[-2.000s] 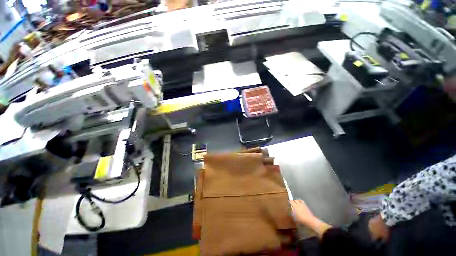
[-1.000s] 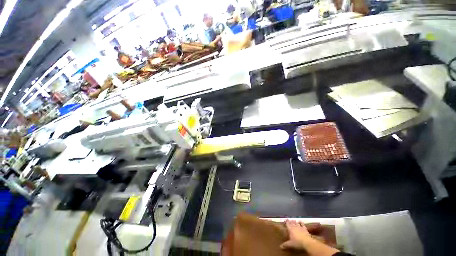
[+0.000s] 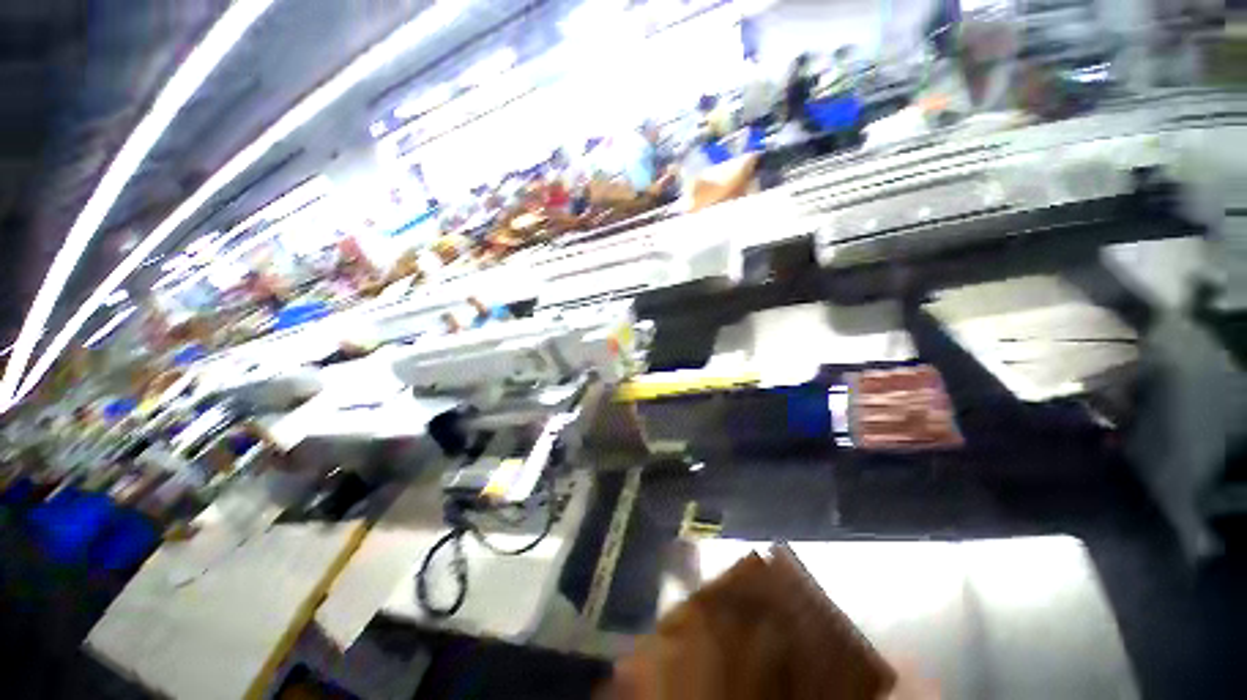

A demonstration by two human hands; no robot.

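Brown bag pieces (image 3: 766, 629) stand raised and tilted at the bottom centre, over a pale sheet or board (image 3: 1019, 602). They are blurred and cut off by the lower edge. A small skin-toned blur at their lower right looks like part of my right hand (image 3: 919, 676), at the edge of the pieces. A reddish-brown blur at their lower left may be my left hand (image 3: 635, 677), but it is too smeared to be sure. The fingers of both are hidden or blurred.
A white sewing machine (image 3: 513, 358) with black cables stands left of centre. A pale table (image 3: 226, 602) is at lower left. A tray of reddish pieces (image 3: 900, 408), pale sheets (image 3: 1033, 335) and a long white line (image 3: 944, 205) lie beyond. Blue crates (image 3: 89, 531) are far left.
The view has swung up and left, showing more of the hall. The brown pieces were flat under my right hand and are now tilted up. The person's spotted sleeve has left view.
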